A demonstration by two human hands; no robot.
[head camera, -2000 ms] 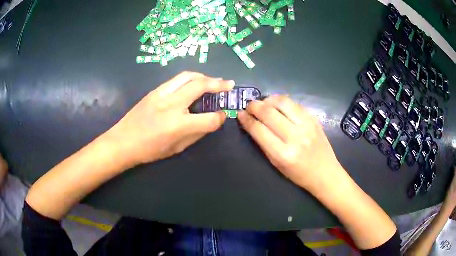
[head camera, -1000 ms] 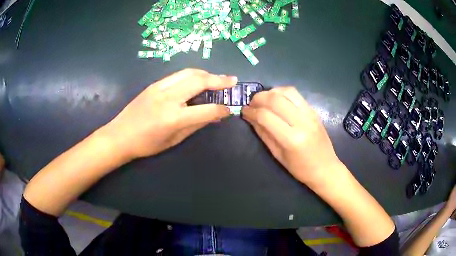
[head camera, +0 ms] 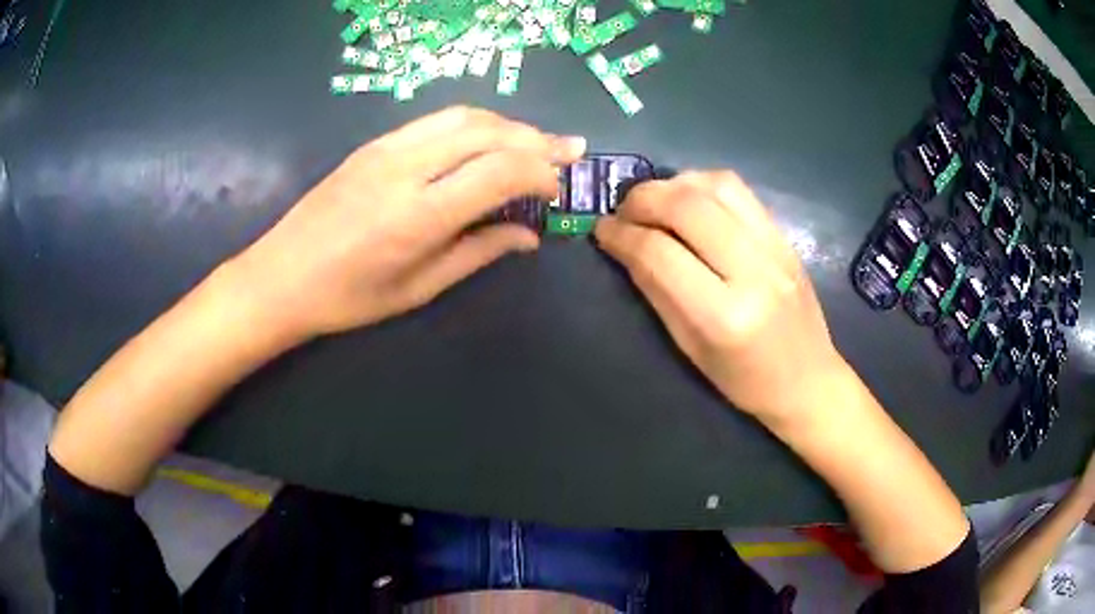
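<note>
A black plastic housing [head camera: 588, 184] with silvery details inside lies between my hands above the middle of the table. A green circuit board [head camera: 570, 224] shows along its near edge. My left hand [head camera: 408, 228] grips the housing's left end between thumb and fingers and hides that end. My right hand [head camera: 714, 270] has its bent fingertips at the housing's right end and at the board's right end. Whether the board sits fully inside the housing cannot be told.
A heap of loose green circuit boards [head camera: 462, 42] lies at the top centre. Housings with green stripes [head camera: 943, 156] lie in close rows at the right on the dark green table [head camera: 480, 420]. Another person's forearm [head camera: 1039, 558] shows at the lower right edge.
The view has shifted, so the heap, rows and hands all sit higher. My left thumb has moved a little off the board, and more of its green shows. Both hands stay at the housing.
</note>
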